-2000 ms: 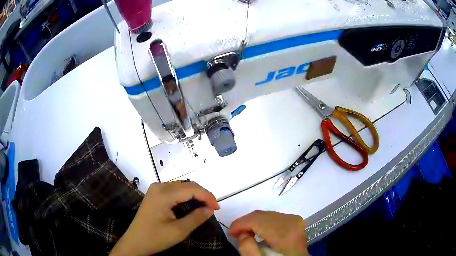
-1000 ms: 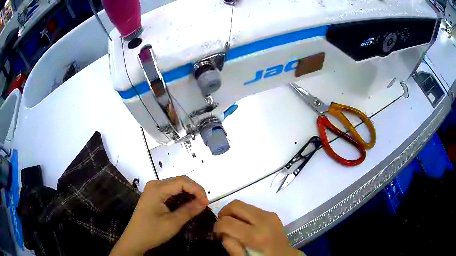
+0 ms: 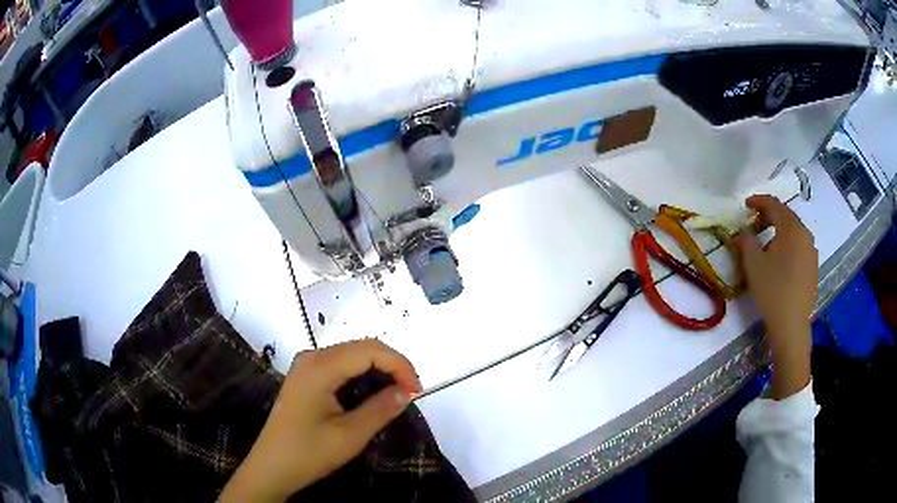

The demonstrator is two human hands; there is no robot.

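A dark plaid garment (image 3: 187, 393) lies left of and below the needle area. My left hand (image 3: 329, 418) pinches its edge between thumb and fingertips, just in front of the machine bed. My right hand (image 3: 777, 265) is away from the cloth, at the right by the orange scissor handle. A small pale, blurred item (image 3: 726, 220) shows at its fingertips, over that handle. The fabric scissors (image 3: 677, 280) and the black thread snips (image 3: 595, 319) lie on the table. The presser foot (image 3: 379, 280) has no cloth under it.
The white sewing machine head (image 3: 551, 108) spans the top, with a blue stripe and black control panel (image 3: 767, 83). A pink thread cone (image 3: 262, 29) stands at upper left. A measuring tape (image 3: 629, 437) edges the table. Blue material (image 3: 854, 319) shows beyond the edge.
My right hand has left the cloth and moved up and right to the scissors, with the pale item. My left hand stays on the garment edge.
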